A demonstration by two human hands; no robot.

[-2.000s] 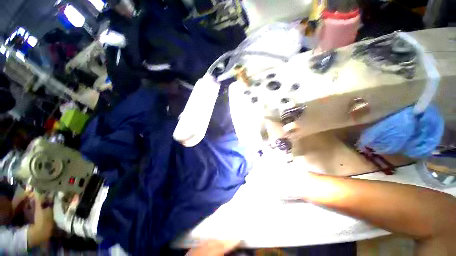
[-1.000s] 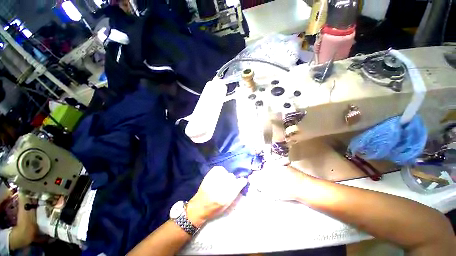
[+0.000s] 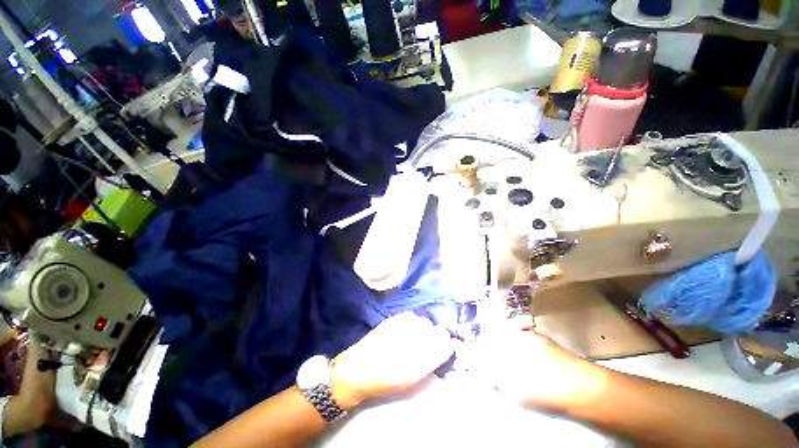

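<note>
A large navy garment lies heaped left of the cream sewing machine, with thin white piping on its dark panels. Its shinier blue part lies under the bright lamp, at the needle end. My left hand, with a watch on the wrist, pinches the garment's dark edge just in front of the presser foot area. My right hand is beside it at the needle end, washed out by glare. Its fingers and anything in them cannot be made out.
Light blue yarn hangs on the machine arm above dark red-brown snips. A round clear tray is at the right. A pink bottle and crumpled plastic stand behind. Another machine and a person's arm are at the left.
My left hand has come from the table's front edge up to the fabric by the needle. My right hand stays at the needle end. The view has shifted, showing more behind the machine.
</note>
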